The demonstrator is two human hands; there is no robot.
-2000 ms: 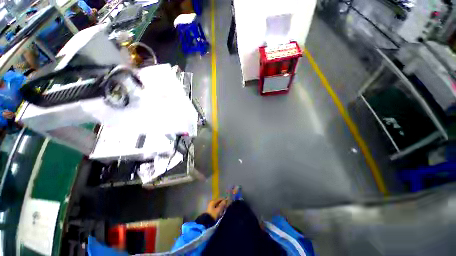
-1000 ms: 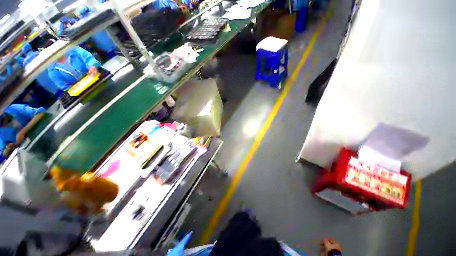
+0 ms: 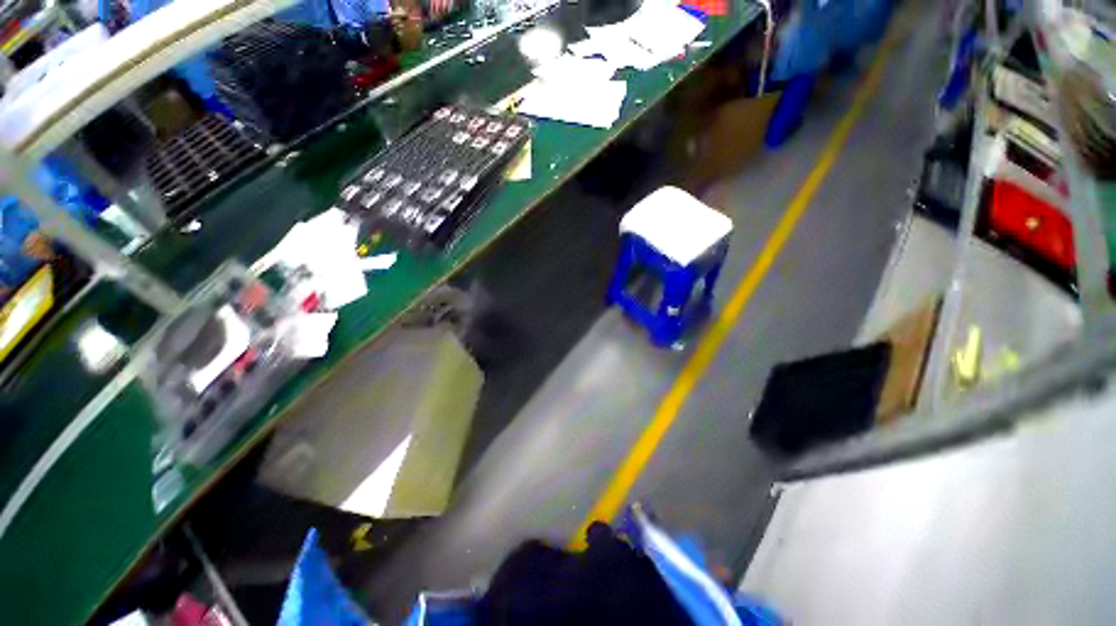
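Neither of my hands is in the picture; only my blue clothing and a dark shape show at the bottom edge. Nearest in front on the left is the long green bench [image 3: 55,556]. A dark component tray [image 3: 422,171] with small pale parts in its pockets lies on it. A clear container [image 3: 214,367] with mixed small items sits nearer me. White papers [image 3: 575,98] lie behind the dark tray.
A stool with white seat [image 3: 676,225] and blue frame stands in the aisle beside the yellow line [image 3: 734,312]. A cardboard box [image 3: 386,422] is under the bench edge. A black item [image 3: 820,397] and shelving with a red tray [image 3: 1030,224] are at right. People in blue stand beyond.
My view has moved forward along the aisle. The stool and green bench are nearer, and the red stand and white cart are out of view. The hand seen at the bottom before is gone.
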